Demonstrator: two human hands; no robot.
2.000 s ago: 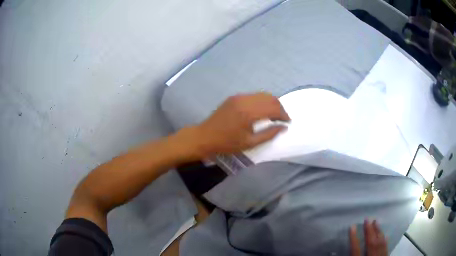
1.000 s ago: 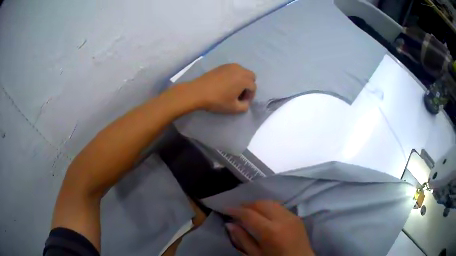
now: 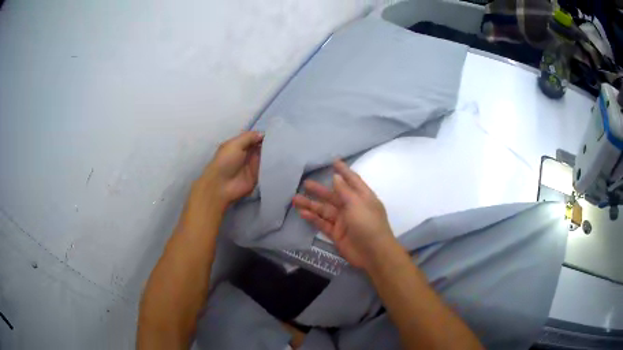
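Note:
A large grey-blue cloth panel [image 3: 369, 89] lies over the back left of the white table. My left hand [image 3: 239, 165] pinches its left edge between thumb and fingers. My right hand [image 3: 348, 212] is beside a raised fold of this cloth, palm showing, fingers spread, and holds nothing visible. Another part of the grey-blue cloth [image 3: 492, 266] runs from my lap across the table's front to the lit needle area [image 3: 572, 210] of the sewing machine [image 3: 601, 150]. Whether the two cloth parts are joined is hidden.
A measuring tape [image 3: 313, 261] runs along the table's front edge. The white table [image 3: 423, 174] shows between the cloths. A dark round object [image 3: 553, 72] stands at the back right, near patterned cloth [image 3: 522, 20]. A pale scuffed surface [image 3: 102, 137] is at left.
My left hand has moved left and down to the panel's left edge. My right hand has risen from the front cloth, its fingers now spread. The back panel is more folded, and the view has shifted.

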